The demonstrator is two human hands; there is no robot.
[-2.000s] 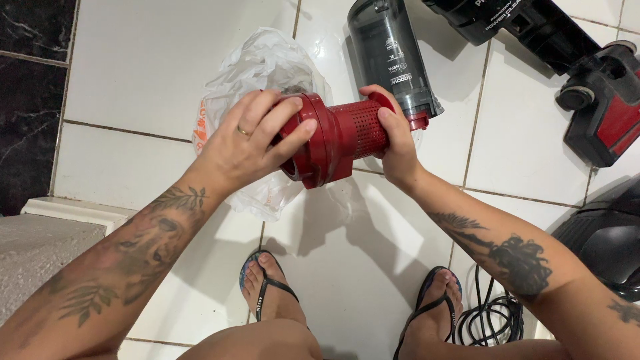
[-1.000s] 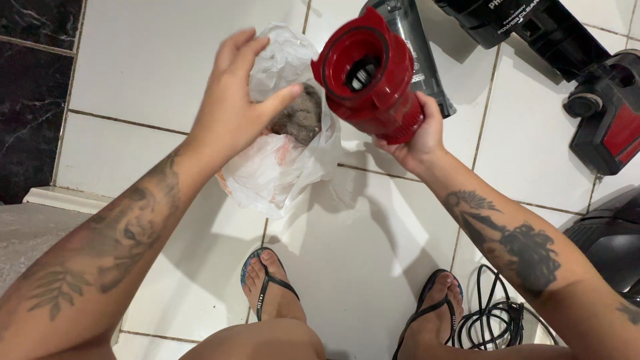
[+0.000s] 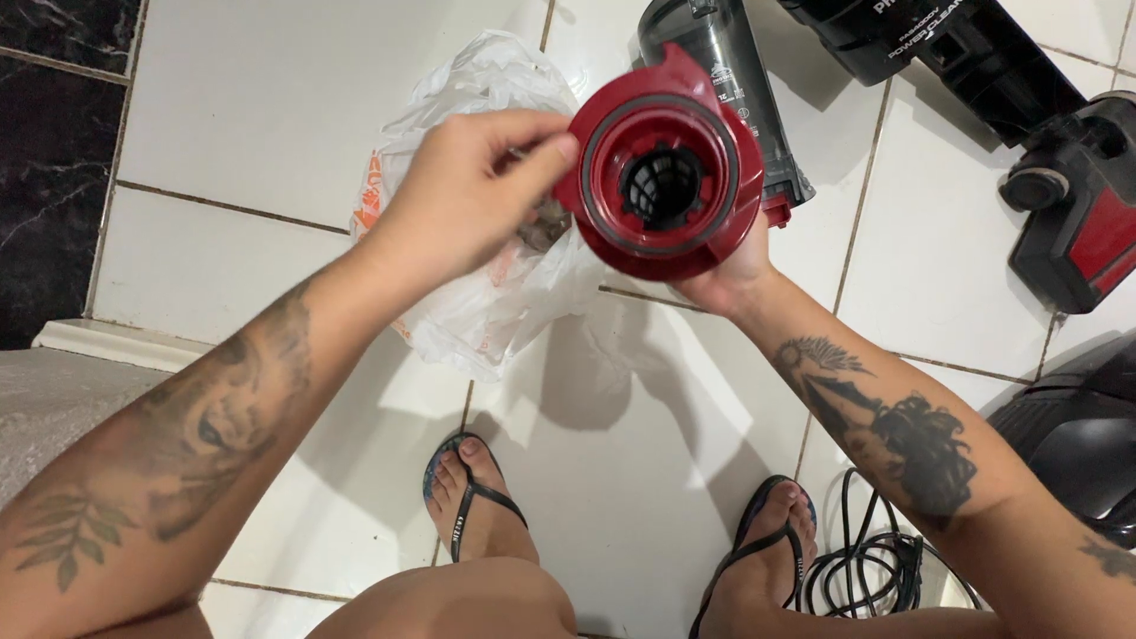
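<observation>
My right hand (image 3: 732, 266) holds a red plastic vacuum cleaner filter housing (image 3: 612, 232) from below and behind, its round opening facing me. Inside the opening a black cage-like part (image 3: 661, 188) shows. My left hand (image 3: 479, 182) is at the housing's left edge, thumb and forefinger close to the rim; whether they pinch it is unclear. Beneath my left hand lies a white plastic bag (image 3: 497, 311) with orange print, and a clump of grey dust (image 3: 543, 229) shows in it. Behind the housing, the clear vacuum dust container (image 3: 750, 80) lies on the floor.
A black vacuum body (image 3: 967, 71) and a red and black floor head (image 3: 1083, 204) lie at the upper right. A coiled black cord (image 3: 865, 568) is beside my right foot. A shiny black object (image 3: 1074, 444) stands at the right edge. My sandalled feet are on white tiles.
My left hand let go of the red housing, was apart from it one second ago, and is now back at its edge. The housing has turned from sideways to opening toward me.
</observation>
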